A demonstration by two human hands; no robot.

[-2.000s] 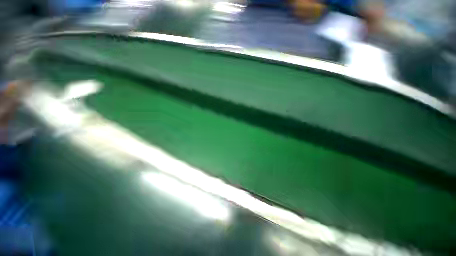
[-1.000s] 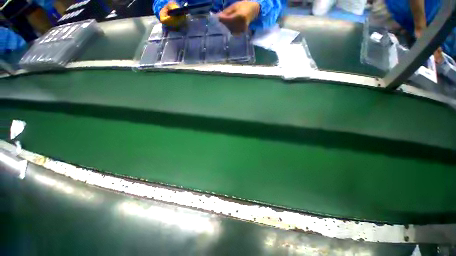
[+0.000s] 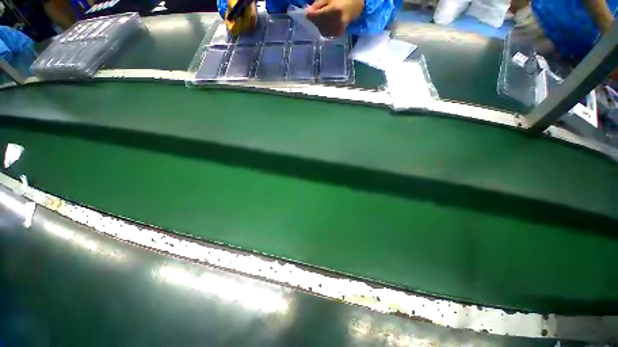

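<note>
Neither of my hands is in the picture. Nearest in front of me is the glossy dark green workbench top (image 3: 135, 298) with bright light reflections. A chipped white side rail (image 3: 244, 268) runs along it. Beyond the rail lies the wide green conveyor belt (image 3: 305, 196), with a dark band along its length. A small white slip (image 3: 13, 155) stands at the far left of the belt, and another white piece (image 3: 29, 213) hangs over the rail there.
Across the belt, a person in blue sleeves (image 3: 376, 15) works over a blister tray (image 3: 272, 61) of dark rectangles. White sheets (image 3: 410, 83) lie beside it. A stack of trays (image 3: 88, 46) is at far left, an upright post (image 3: 576, 85) and another person (image 3: 566, 27) at right.
The view has steadied and shifted slightly since the blurred earliest frame. The dark flat object in the opposite person's hand no longer shows; that person's hands remain over the tray.
</note>
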